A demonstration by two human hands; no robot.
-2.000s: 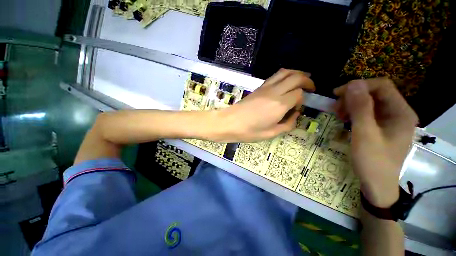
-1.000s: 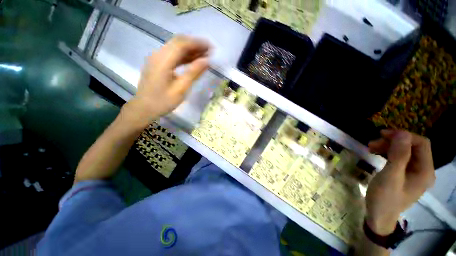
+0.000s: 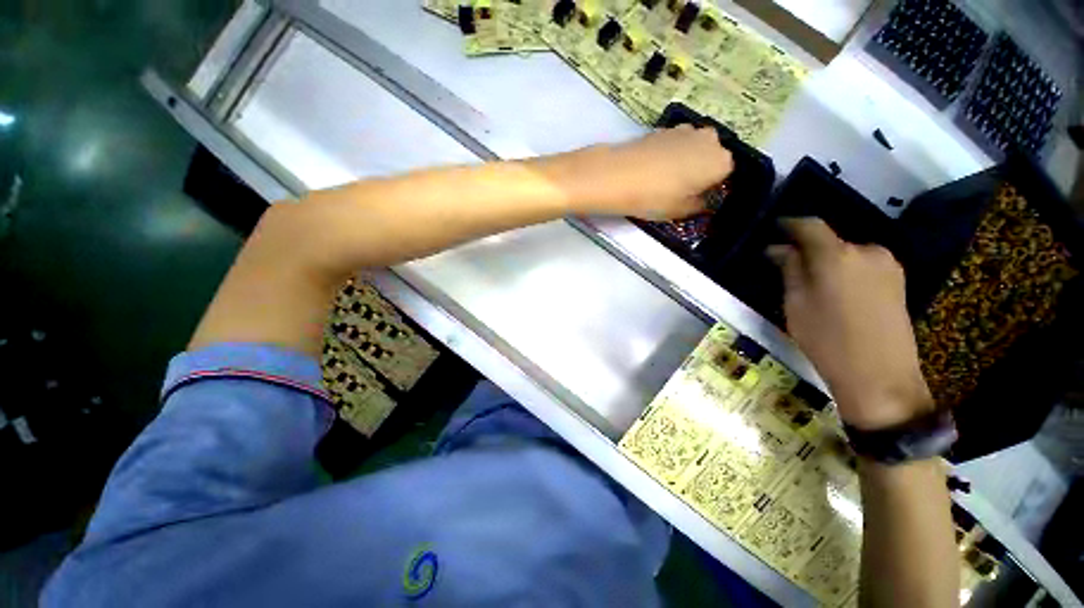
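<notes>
My left hand reaches into the small-parts bin of thin leaded pieces; its fingertips are down in the bin, and whether they hold a piece is hidden. My right hand is over the dark middle bin, fingers curled down; what it holds, if anything, cannot be told. The circuit boards lie between the conveyor rails, below and in front of my right hand, with dark and yellow parts along their upper end.
The large coil bin stands at the right. A board stack lies behind the rails. Component trays are at the far edge, with loose black parts near them. The lower board tray sits below the rails.
My left hand has moved from above the rails into the small-parts bin. My right hand has moved from beside the boards to over the middle bin. The boards have shifted right in view.
</notes>
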